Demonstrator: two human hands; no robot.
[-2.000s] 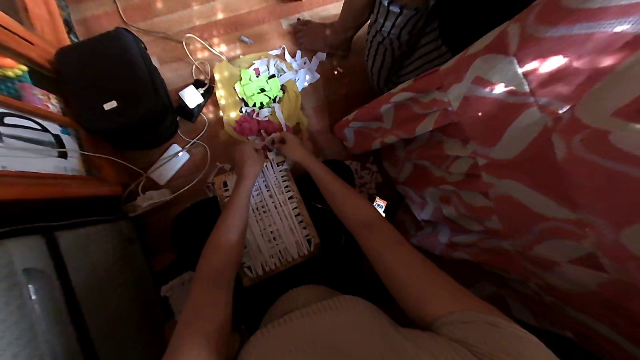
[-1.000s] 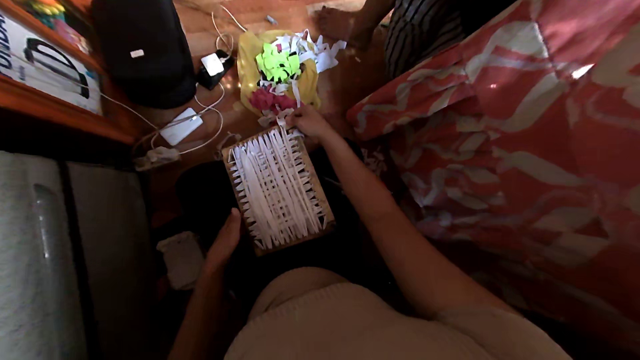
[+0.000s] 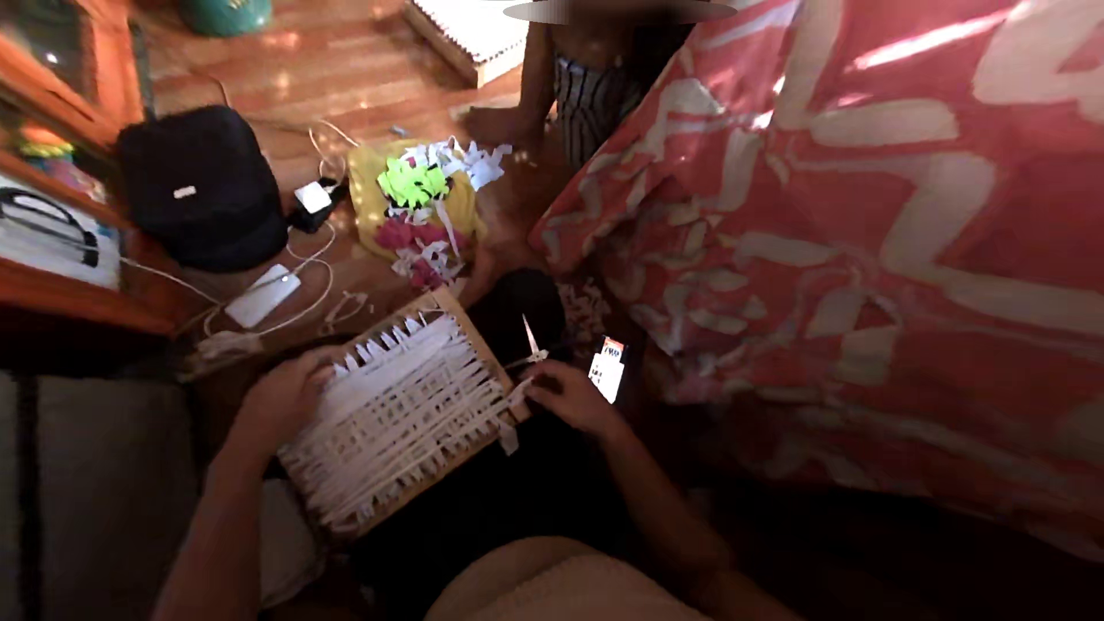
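Observation:
A wooden peg loom frame (image 3: 473, 332) with white fabric strips (image 3: 397, 405) stretched across it lies tilted on my lap. My left hand (image 3: 289, 388) rests on the loom's upper left edge, its fingertips partly hidden. At the right corner, my right hand (image 3: 565, 392) pinches the end of a white fabric strip (image 3: 517, 394) between thumb and fingers. A pointed metal tool (image 3: 530, 336), perhaps scissors, stands out just above the right fingers; whether that hand also touches it I cannot tell. Past the loom, a yellow plastic bag (image 3: 366, 185) holds neon green, pink and white fabric scraps (image 3: 414, 183).
A black bag (image 3: 203, 185), a white power bank or adapter (image 3: 263, 296) and cables lie on the floor at left. A lit phone (image 3: 607, 371) is right of my right hand. Another person's leg (image 3: 504, 125) and a second loom (image 3: 466, 39) are ahead. Red patterned cloth (image 3: 862, 259) hangs at right.
My right hand has moved from beside the scraps to the loom's right corner. The loom has turned on my lap, and my left hand has moved up its left side. The view has shifted.

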